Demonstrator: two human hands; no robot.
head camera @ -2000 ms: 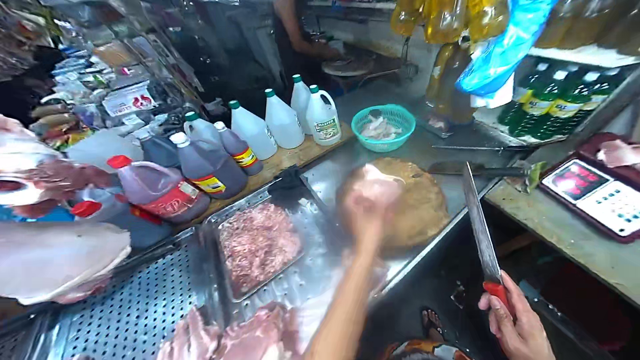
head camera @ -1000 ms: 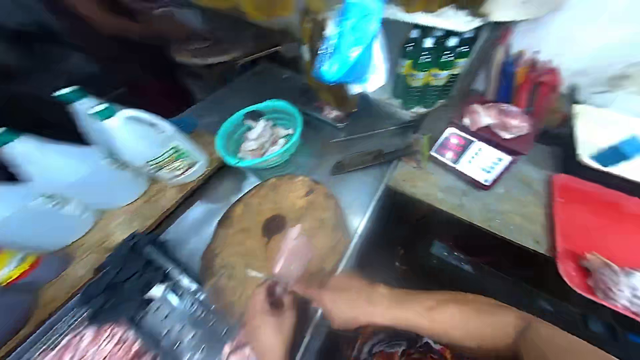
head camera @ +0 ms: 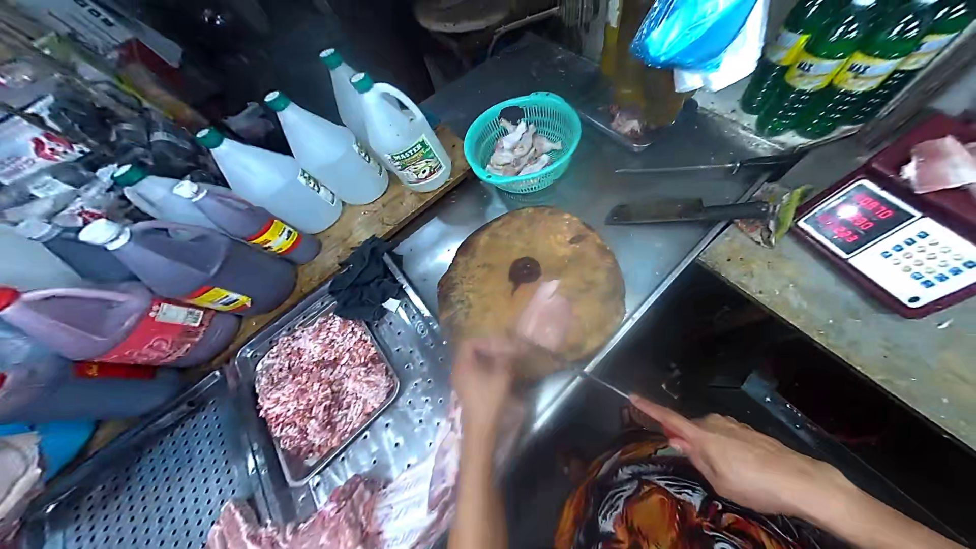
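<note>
A pale piece of raw meat (head camera: pixel 546 316) lies on the lower part of the round wooden chopping block (head camera: pixel 488 252). My left hand (head camera: pixel 488 374), blurred, is at the block's near edge, right beside the meat; whether its fingers grip it cannot be told. My right hand (head camera: pixel 713 450) is closed around a knife, its index finger stretched along the back. The thin knife blade (head camera: pixel 608 383) points toward the block's lower right edge, and the handle is hidden in the hand. Left of the block, a metal tray (head camera: pixel 390 400) holds ground meat (head camera: pixel 324 385).
A turquoise basket (head camera: pixel 564 164) with meat pieces stands behind the block. A cleaver (head camera: pixel 656 211) lies to its right, near a digital scale (head camera: pixel 862 229). Plastic jugs (head camera: pixel 309 171) line the wooden ledge at left. Larger raw meat cuts (head camera: pixel 343 515) lie at the near edge.
Two seconds ago my right hand held the knife upright, away from the block; now the blade lies low near its edge. My left hand has moved down from the block's middle. The view has swung right and back.
</note>
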